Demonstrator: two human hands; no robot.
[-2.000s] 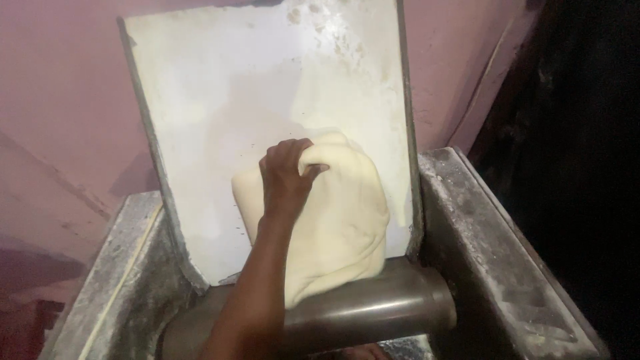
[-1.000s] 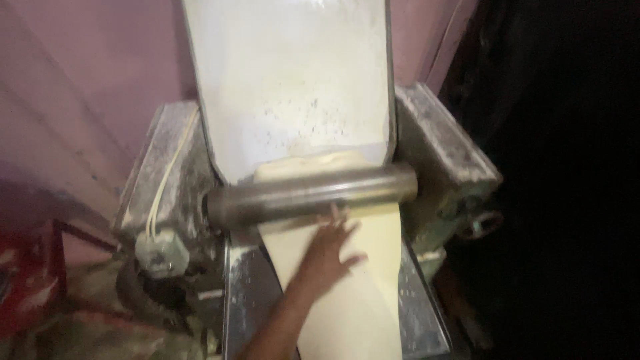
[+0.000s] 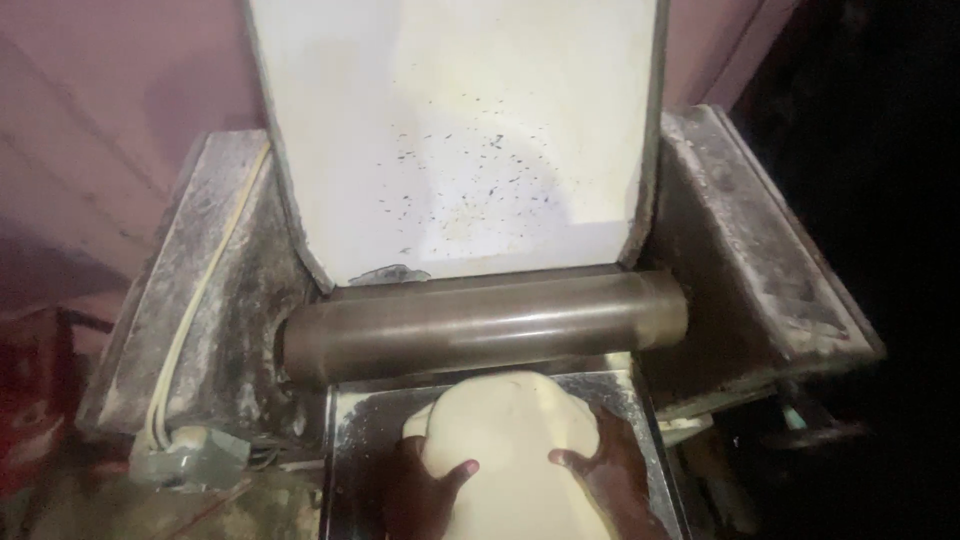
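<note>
A thick, pale sheet of dough (image 3: 506, 450) lies folded on the dark metal tray (image 3: 360, 442) below the steel roller (image 3: 487, 322) of a dough sheeter. My left hand (image 3: 431, 480) holds the dough's left side, thumb on top. On the right side, my right hand (image 3: 611, 469) grips it the same way, its thumb also on the upper surface. Both hands' other fingers are mostly hidden beside or under the dough. The far end of the dough lies just short of the roller. Behind the roller rises a white sloping feed board (image 3: 480, 150) with dark specks.
Floury metal side housings stand left (image 3: 202, 285) and right (image 3: 757, 247) of the roller. A pale cable (image 3: 199, 300) runs down the left housing to a box (image 3: 187, 457). A handwheel (image 3: 814, 431) juts out below the right housing. A pink wall (image 3: 112, 112) is behind.
The dough, on the feed board two seconds ago and under the roller one second ago, now lies wholly on the near tray. Both hands now hold it; one hand showed clearly before.
</note>
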